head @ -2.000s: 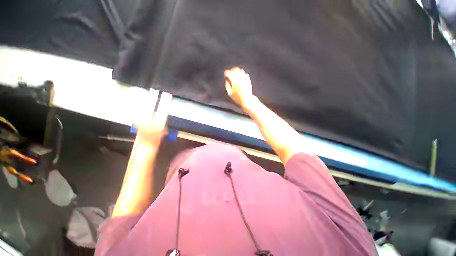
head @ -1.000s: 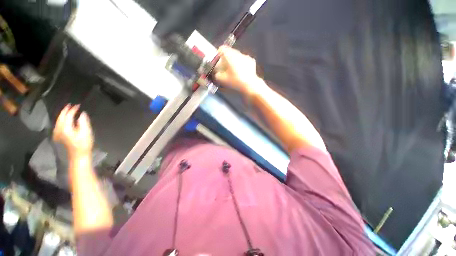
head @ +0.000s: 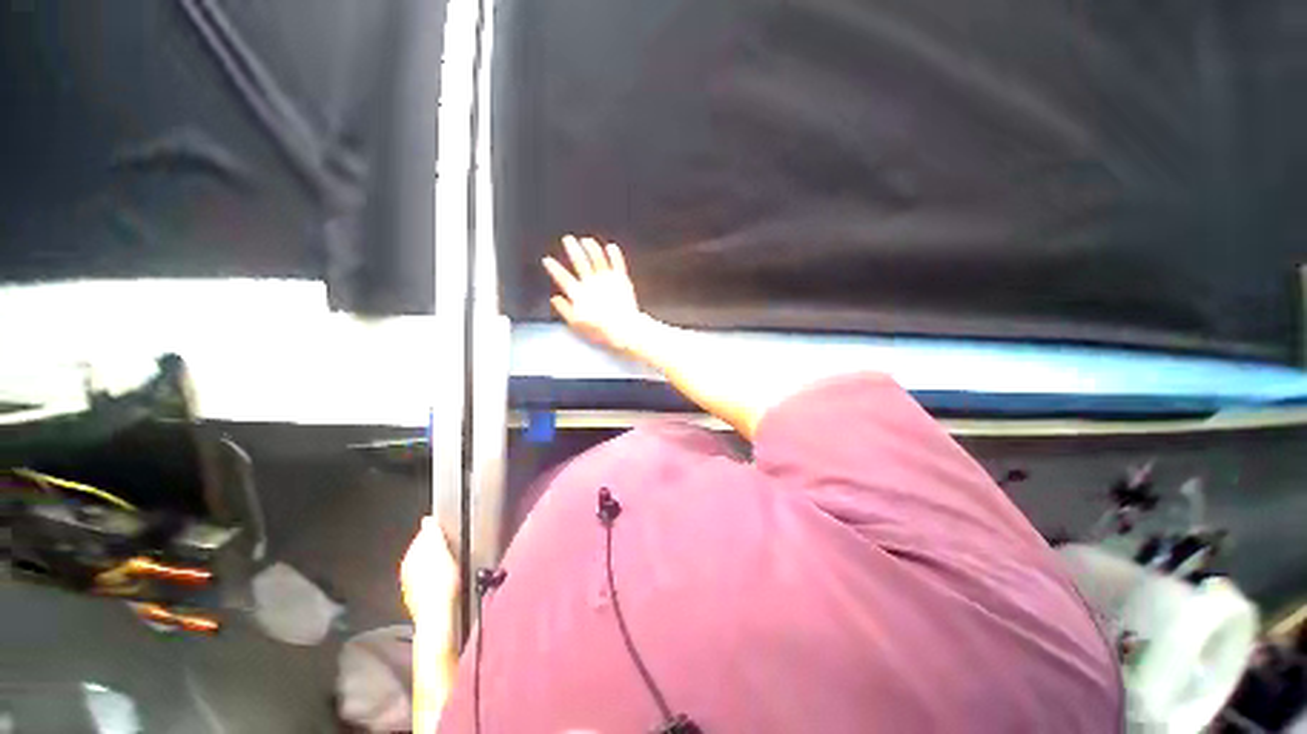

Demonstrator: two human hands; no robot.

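Black cloth (head: 889, 172) covers the table, with folds at the upper left. A long silver-white cross rail (head: 456, 258) with a dark central groove lies across the cloth and overhangs the table edge (head: 860, 361). My right hand (head: 595, 294) is on the cloth near its border, right of the rail, fingers spread and holding nothing. My left hand (head: 430, 577) is against the left side of the overhanging rail, low in view; its fingers are mostly hidden, so its grip cannot be told.
Equipment with yellow and orange parts (head: 158, 574) stands left of the rail. A blue patch (head: 541, 425) is beside the rail at the table edge. A whitish, translucent tub or bag (head: 1197, 645) and scraps are at the lower right. Pale items (head: 294, 602) are at the lower left.
The rail now lies straight across the cloth. My right hand has left the fitting on the rail and opened on the cloth. My left hand has moved right to the rail's side.
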